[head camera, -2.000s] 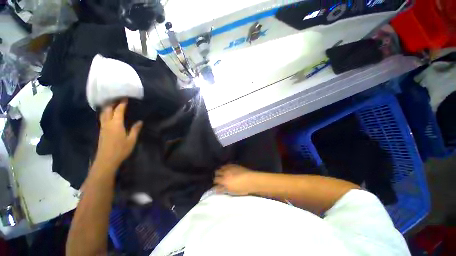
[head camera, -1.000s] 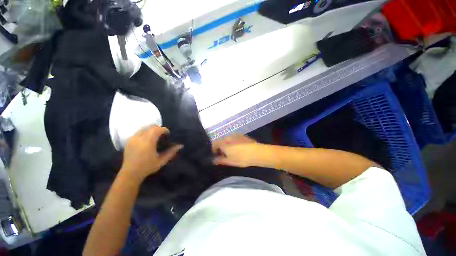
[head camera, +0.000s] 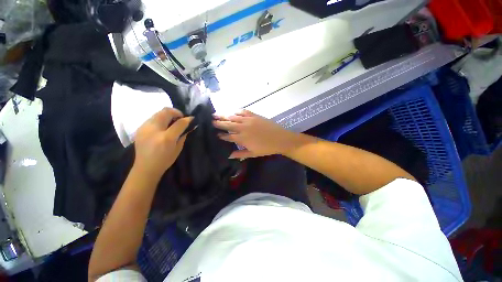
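Note:
The black garment (head camera: 82, 126) lies left of the needle and hangs down over the table's front edge. A white fabric piece (head camera: 137, 104) with a rounded edge shows on it. My left hand (head camera: 162, 135) pinches a fold of the black cloth beside the white piece, just below the needle area. My right hand (head camera: 250, 134) is at the cloth's right edge with its fingers spread; its fingertips touch or nearly touch the cloth, and whether they grip it cannot be told. The presser foot area (head camera: 206, 80) of the white sewing machine (head camera: 242, 36) is brightly lit, just above the cloth.
Snips and a blue pen (head camera: 342, 65) lie right of the needle, beside a black pouch (head camera: 385, 47). A ruler strip (head camera: 358, 85) runs along the table's front edge. A blue plastic basket (head camera: 448, 165) with dark cloth stands at the right. A red bin (head camera: 462, 19) is at the far right.
My left hand has moved from the white piece to the black cloth near the needle. My right hand has risen to the cloth's edge and its fingers have spread. The cloth is bunched below the needle.

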